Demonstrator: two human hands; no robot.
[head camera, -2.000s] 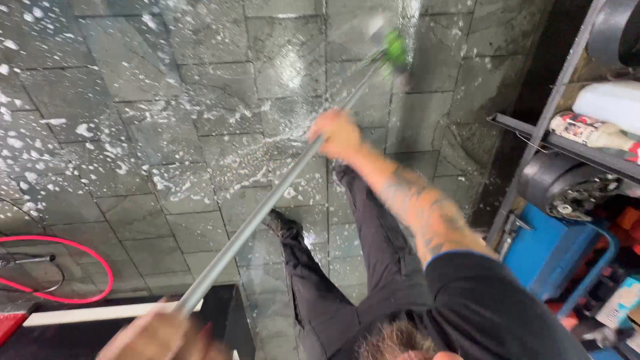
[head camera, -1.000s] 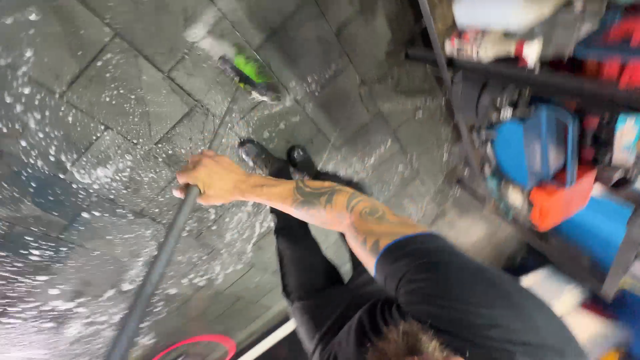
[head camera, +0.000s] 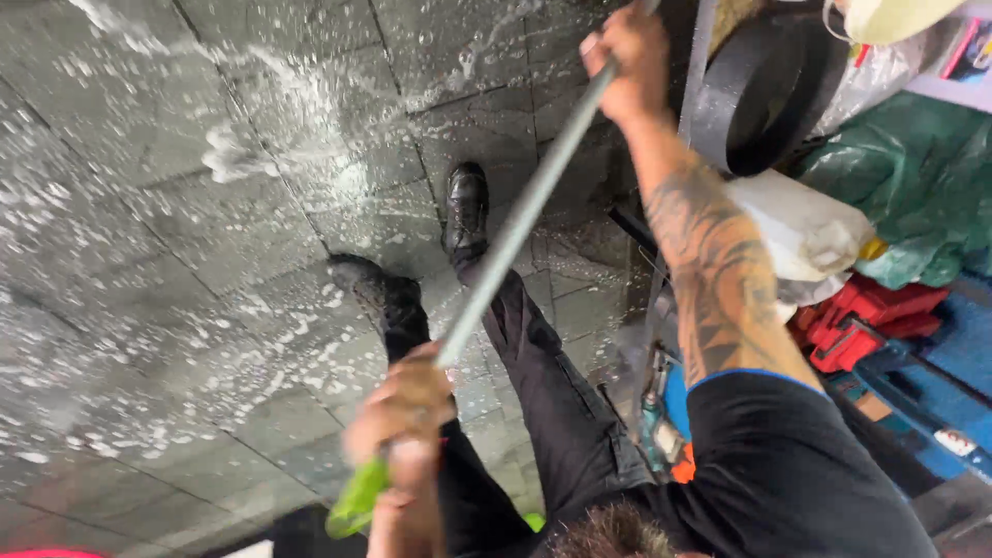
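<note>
A long grey metal pole (head camera: 527, 209) runs slantwise across the view, from lower middle to upper right. My right hand (head camera: 632, 66) is closed round its upper part, with the tattooed forearm stretched out. Lower down, my left hand (head camera: 403, 418), blurred, grips the pole too. A bright green piece (head camera: 358, 496) shows just under the left hand; what it belongs to is unclear. The pole's far end passes out of the top edge, so no brush head is visible. Soapy foam (head camera: 232, 159) and water lie on the grey tile floor (head camera: 256, 418).
My black boots (head camera: 467, 205) stand on the wet tiles below the pole. Along the right are shelving, a round black drum-like part (head camera: 767, 93), a white container (head camera: 802, 225), green plastic sheeting (head camera: 930, 170) and a red case (head camera: 876, 318). Part of a pink-red hose (head camera: 54, 553) shows at bottom left.
My right hand has moved with the pole toward the shelving. The green-and-black brush head, seen on the floor earlier, is out of view. The left hand, out of view one second ago, shows again.
</note>
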